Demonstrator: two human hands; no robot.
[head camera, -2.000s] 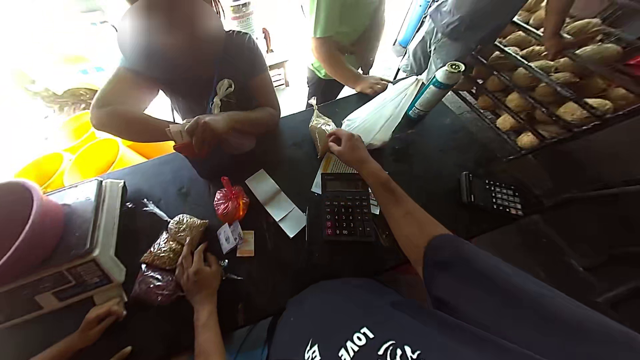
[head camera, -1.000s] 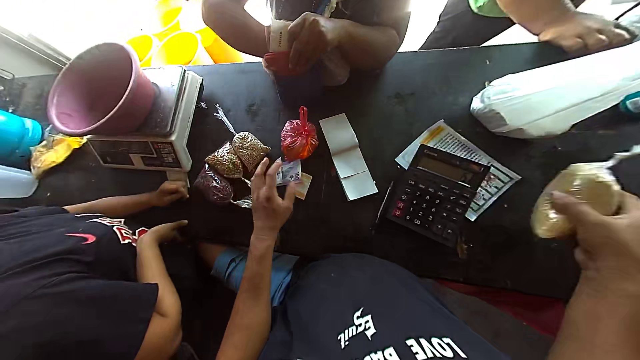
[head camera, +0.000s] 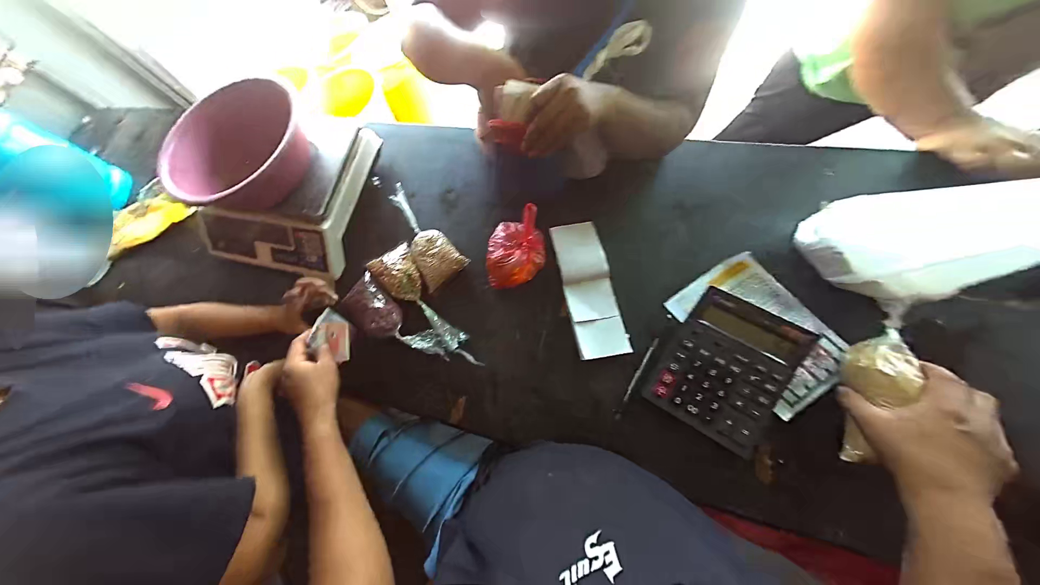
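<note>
My left hand (head camera: 313, 374) holds some folded banknotes (head camera: 331, 335) beside the hands of a person at the left. Just above and right of it lie three tied plastic bags: dark red beans (head camera: 371, 305), mixed grains (head camera: 396, 271) and tan grains (head camera: 436, 258). My right hand (head camera: 946, 431) grips a clear plastic bag of pale tan contents (head camera: 884, 372) on the black table, right of a black calculator (head camera: 729, 366). The calculator rests partly over printed papers (head camera: 751, 280), with a pen (head camera: 640, 375) to its left. A red plastic bag (head camera: 516, 250) sits near a creased white paper strip (head camera: 591, 291).
A weighing scale (head camera: 276, 244) bears a pink basin (head camera: 236, 146) at the left. A white plastic bag (head camera: 918, 236) lies at the right. Across the table (head camera: 699, 195), one person's hands (head camera: 544, 114) hold something red and pale; another's hand (head camera: 983, 146) rests on the edge.
My left hand has moved left, away from the red bag, and now holds the banknotes that lay by it. My right hand has lowered the tan bag toward the table. The view has shifted.
</note>
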